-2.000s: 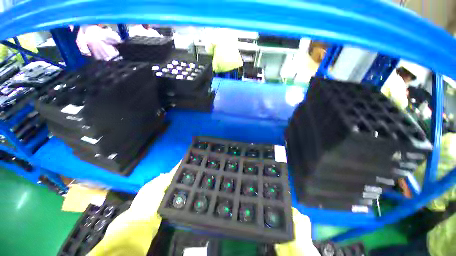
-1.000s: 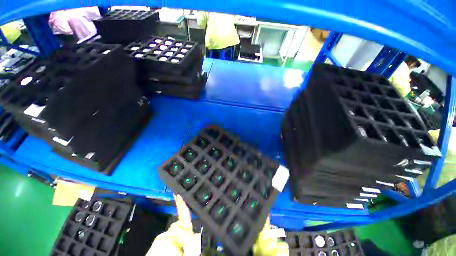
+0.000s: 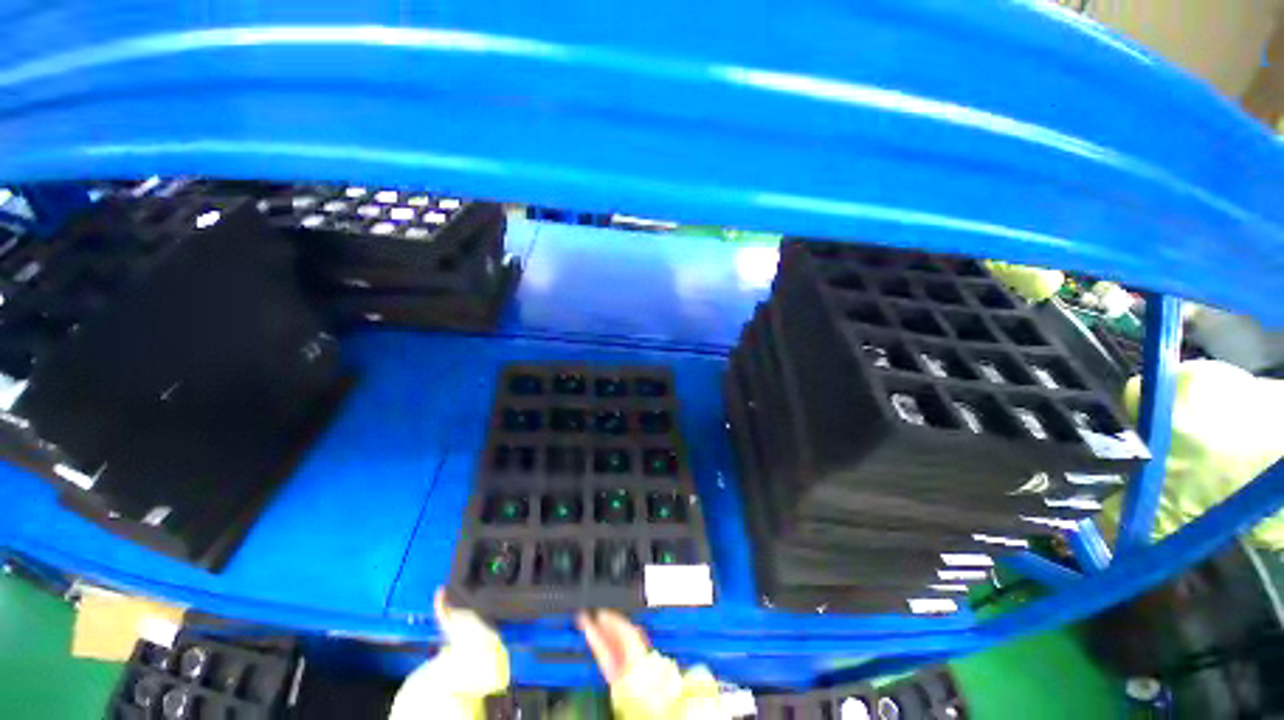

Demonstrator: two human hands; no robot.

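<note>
A black foam tray (image 3: 584, 485) with a grid of pockets holding watch units lies on the blue shelf. Several units show small green lights. A white label (image 3: 677, 585) sits at its front right corner. My left hand (image 3: 465, 640) is at the tray's front left corner, fingertips at the edge. My right hand (image 3: 615, 647) is at the middle of the front edge. Both have yellow sleeves. Whether the fingers grip the tray or only touch it cannot be told.
Tall stacks of black foam trays stand on the right (image 3: 845, 478) and left (image 3: 183, 380). Another stack (image 3: 408, 267) is behind left. A blue rack beam (image 3: 634, 113) crosses above. More trays (image 3: 211, 682) show below the shelf. A person's yellow sleeve (image 3: 1218, 436) is at the right.
The tray was held raised, then tilted and turned. Now it lies flat on the shelf between the stacks, its label at the front right. My hands are at its front edge.
</note>
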